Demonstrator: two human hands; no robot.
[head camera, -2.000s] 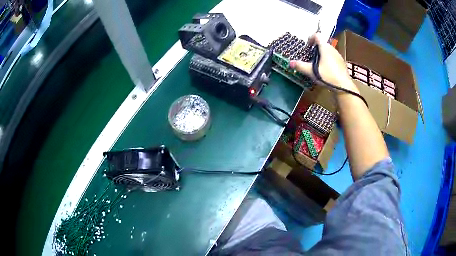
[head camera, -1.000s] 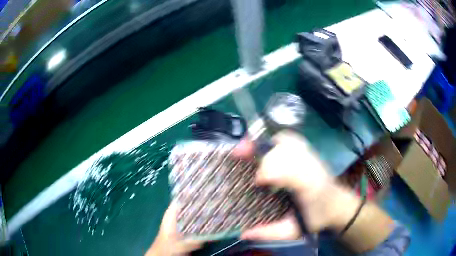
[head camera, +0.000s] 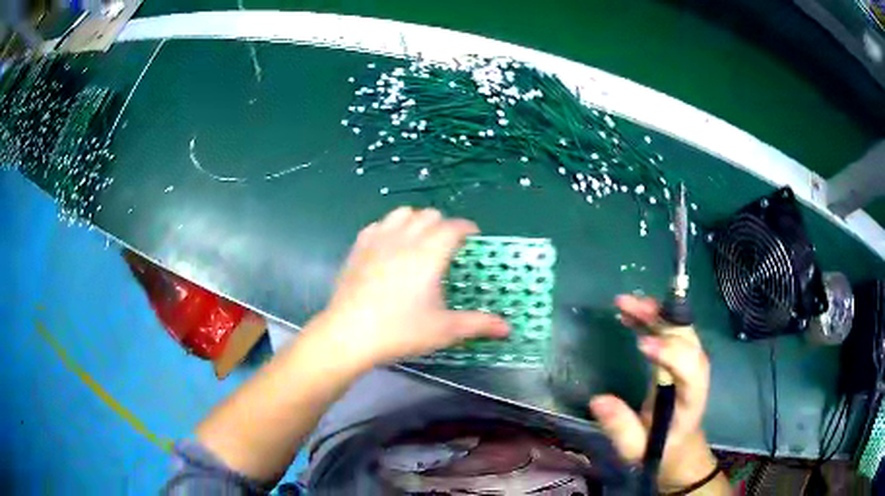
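A green PCB panel (head camera: 514, 291) lies flat on the dark green bench near its front edge, green face up. My left hand (head camera: 412, 281) is on the panel's left side, thumb over its face and fingers at its far left corner. My right hand (head camera: 670, 378) holds the soldering iron (head camera: 682, 254), with its metal tip pointing up and away, to the right of the panel. A loose pile of green lead wires (head camera: 495, 126) with white ends lies beyond the panel.
A black fan (head camera: 762, 266) stands at the right, with a round clear container (head camera: 833, 308) beside it. More wire-covered pieces (head camera: 68, 136) are heaped at the far left. A white rail (head camera: 621, 92) runs along the back. A red bag (head camera: 194, 315) is below the bench edge.
The view has swung left. The panel, earlier held up with its component face showing, now lies green face up on the bench. The iron now shows clearly in my right hand.
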